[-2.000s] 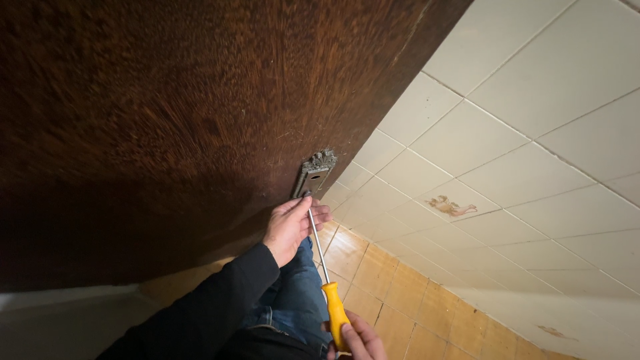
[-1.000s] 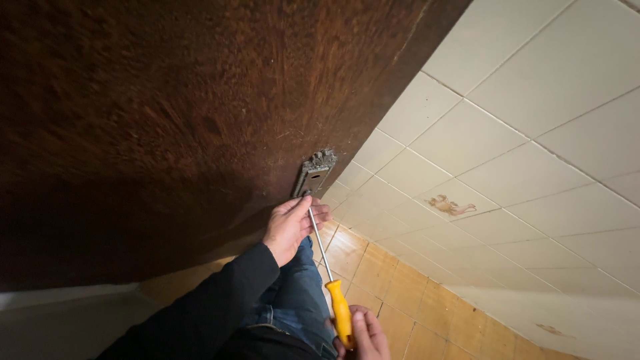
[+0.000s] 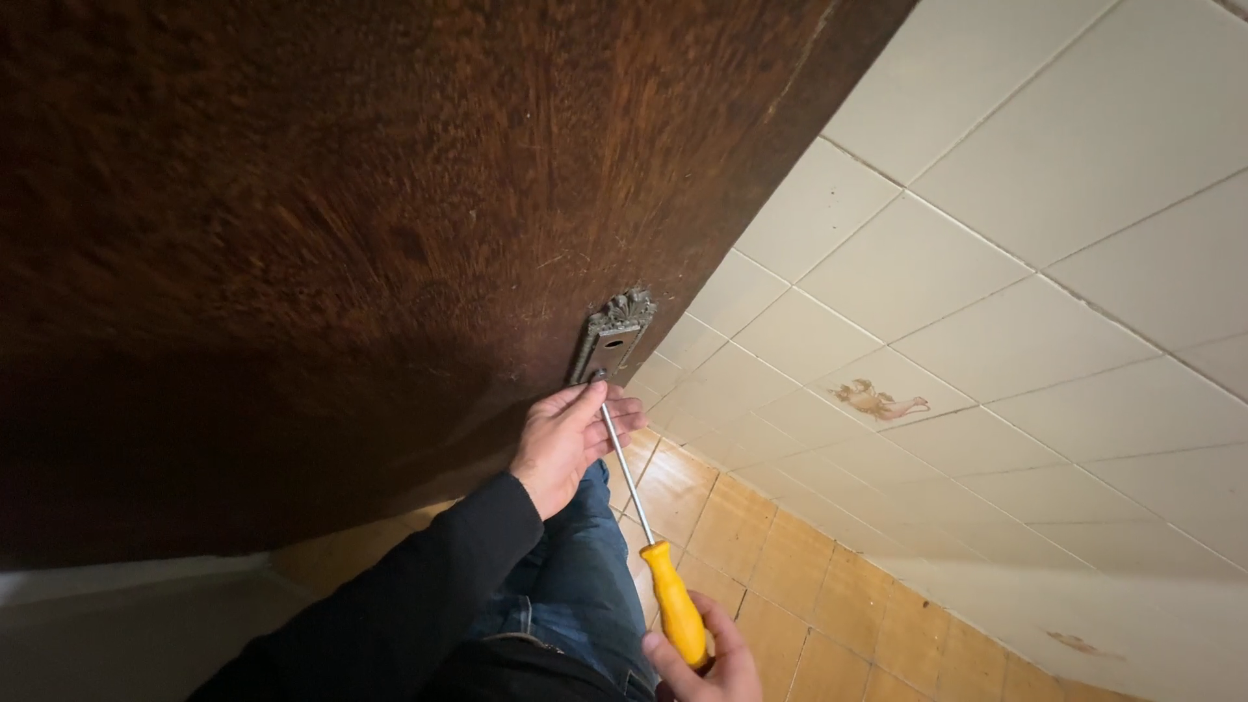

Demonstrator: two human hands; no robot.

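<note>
A screwdriver with a yellow handle and a long metal shank slants up toward an ornate metal door plate. My right hand grips the handle's lower end with thumb and fingers. At the plate, my left hand has its thumb and forefinger pinched around the upper end of the shank, other fingers spread behind it. The tip is hidden by these fingers. A small dark round part shows just above the thumb, on the plate. The plate lies against a dark brown wooden door, near its edge, with a hole in its upper part.
A cream tiled wall stands close to the right of the door's edge, one tile bearing a brownish figure. Below are orange-brown floor tiles and my legs in blue jeans. A pale strip borders the door at lower left.
</note>
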